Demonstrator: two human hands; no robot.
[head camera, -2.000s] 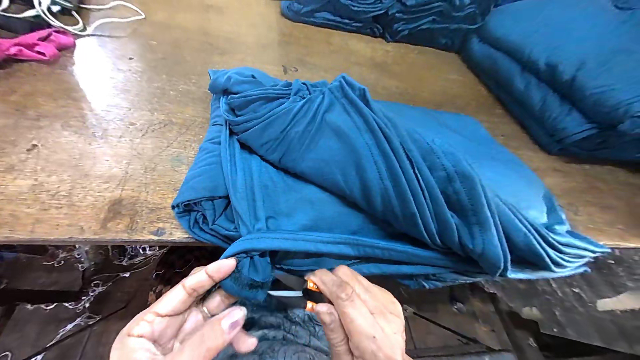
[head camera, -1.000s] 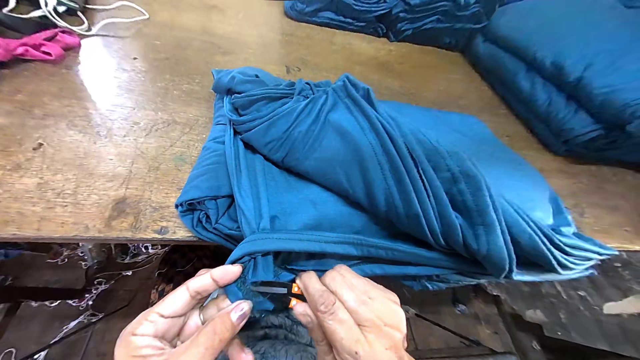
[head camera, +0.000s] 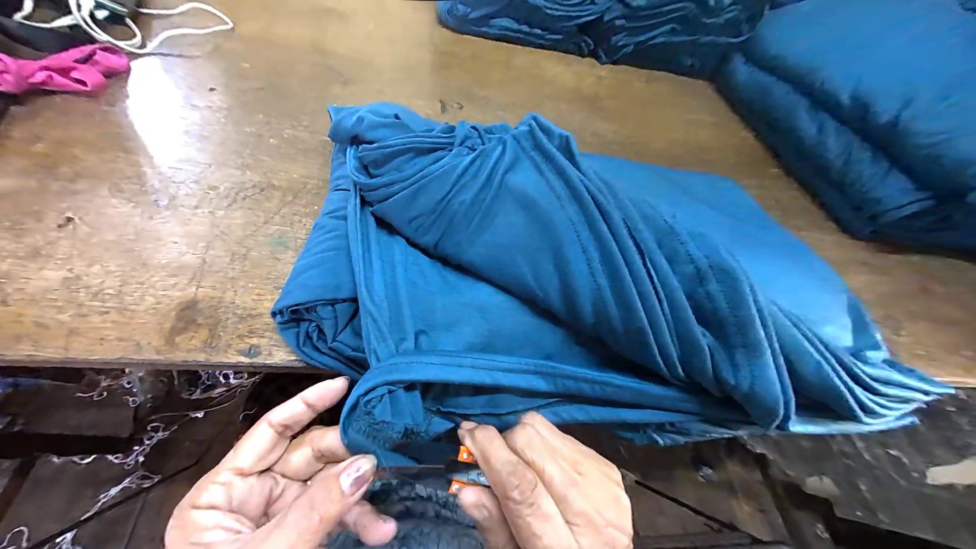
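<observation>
A folded bundle of blue fabric (head camera: 496, 252) lies on the wooden table, one stitched edge hanging over the front. Below that edge, my right hand (head camera: 549, 480) grips a small cutting tool with orange parts (head camera: 465, 473); its blade is hard to make out against the cloth. My left hand (head camera: 282, 473) is at the left of the hanging edge, its index fingertip beside the fabric and its thumb pointing toward the tool. Whether the left fingers pinch any cloth cannot be told. Dark gathered fabric (head camera: 419, 518) shows between and below the hands.
More blue fabric stacks (head camera: 862, 99) lie at the back right of the wooden table (head camera: 221, 252). A pink cloth strip (head camera: 69, 70) and white cord (head camera: 183, 11) are at the back left. Loose threads (head camera: 130, 488) hang about dark boards below the table's front edge.
The tool's pale blade, plain between the hands two seconds ago, is now hard to see. My left index finger has straightened and moved off the fabric's edge a little.
</observation>
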